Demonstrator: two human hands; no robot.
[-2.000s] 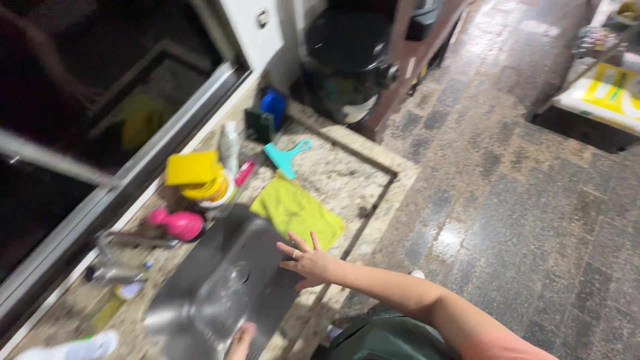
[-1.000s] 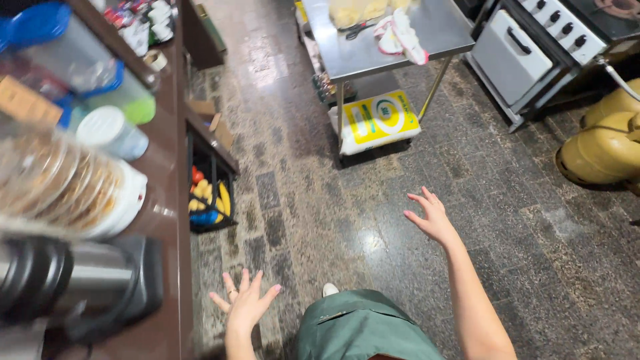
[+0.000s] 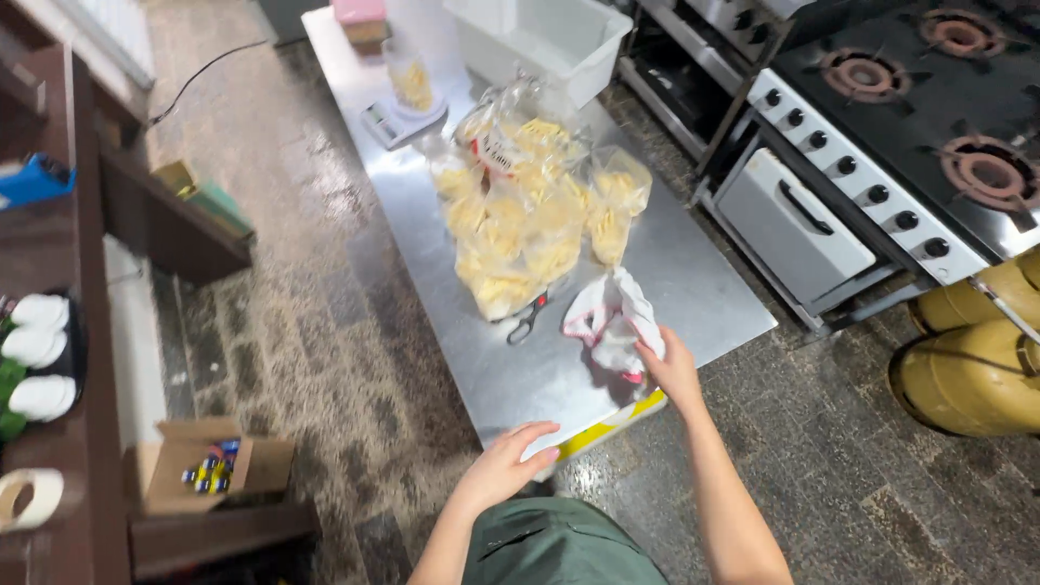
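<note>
My right hand (image 3: 671, 366) grips the edge of a white cloth with pink trim (image 3: 619, 321), which lies crumpled on a stainless steel table (image 3: 691, 284). At the table's near edge is my left hand (image 3: 508, 461), fingers apart and holding nothing. Black-handled scissors (image 3: 528, 319) lie left of the cloth, their blades partly hidden by plastic bags of pale yellow cut food (image 3: 520, 227). Farther back, a kitchen scale (image 3: 404, 116) bears another such bag (image 3: 412, 84).
Behind the bags stands a white plastic tub (image 3: 544, 45). On the right are a gas stove (image 3: 877, 146) and yellow gas cylinders (image 3: 959, 382). A brown shelf (image 3: 97, 325) and an open cardboard box (image 3: 264, 467) are at the left.
The view has swung from the sink, past the shelf, to the steel table. My right hand, empty a second ago, now has hold of the cloth.
</note>
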